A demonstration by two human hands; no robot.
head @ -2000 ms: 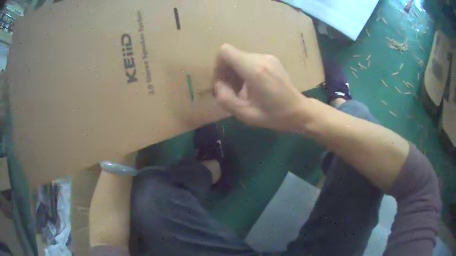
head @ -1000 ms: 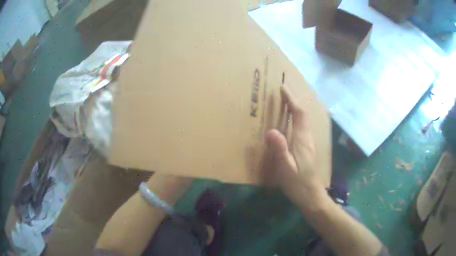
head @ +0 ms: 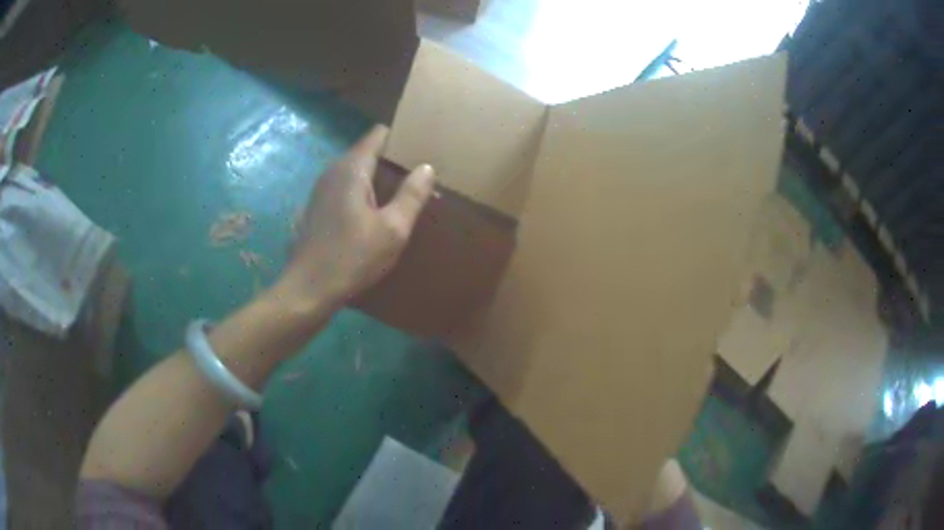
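A brown cardboard box blank (head: 631, 238) stands partly folded in front of me, plain side showing, with a large panel at right and smaller panels meeting it at creases on the left. My left hand (head: 357, 212), with a pale bracelet at the wrist, grips the upper left edge of the smaller panels, thumb on the inner side. My right hand (head: 673, 494) is at the bottom edge of the picture; only a little skin and sleeve show beside the board's lower edge, and its fingers are hidden.
Crumpled newspaper (head: 47, 248) lies at the left. A large brown board (head: 290, 47) is at the top left. A bright white sheet (head: 642, 36) lies beyond the blank. Flat brown blanks (head: 828, 362) lie at right on the green floor. A small white sheet (head: 399, 492) is below.
The printed side has turned out of sight and the blank now shows its plain inner side with panels folded up. My left hand has come up to the panel edge; my right hand has dropped low.
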